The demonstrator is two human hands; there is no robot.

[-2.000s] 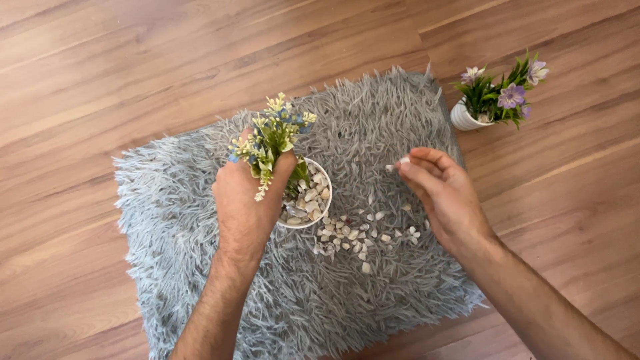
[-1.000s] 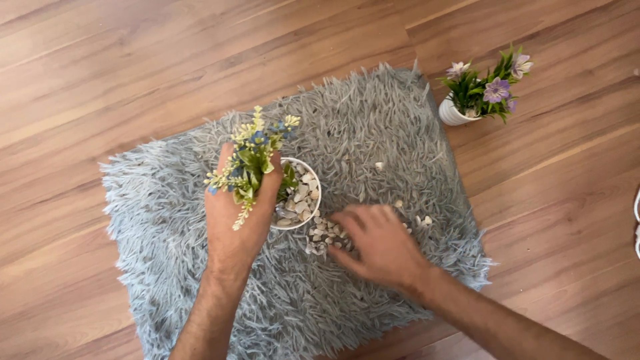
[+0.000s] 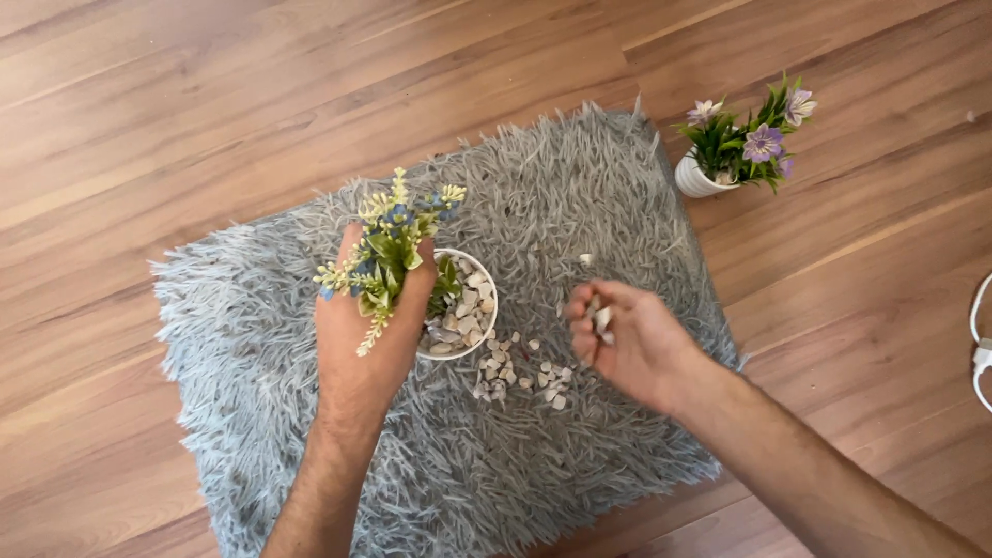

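My left hand (image 3: 372,333) grips an artificial plant (image 3: 391,248) with blue and cream flowers, its leaves between thumb and fingers. The plant's lower leaves reach into a white round pot (image 3: 494,310), which holds many pale pebbles (image 3: 469,310). My right hand (image 3: 635,337) is curled around a few small pebbles (image 3: 602,319), to the right of the pot. Loose pebbles (image 3: 504,364) lie on the shaggy grey-blue rug (image 3: 496,457) between the pot and my right hand, and one more pebble (image 3: 586,259) lies above that hand.
Past the rug's upper right corner, a white ribbed pot (image 3: 697,177) with purple artificial flowers (image 3: 762,143) stands on the wood-look floor (image 3: 852,271). A white cable with a connector (image 3: 984,356) shows at the right edge.
Since one second ago my right hand has moved right, off the loose pebbles, and now has pebbles in its fingers. My left hand has kept its grip on the plant.
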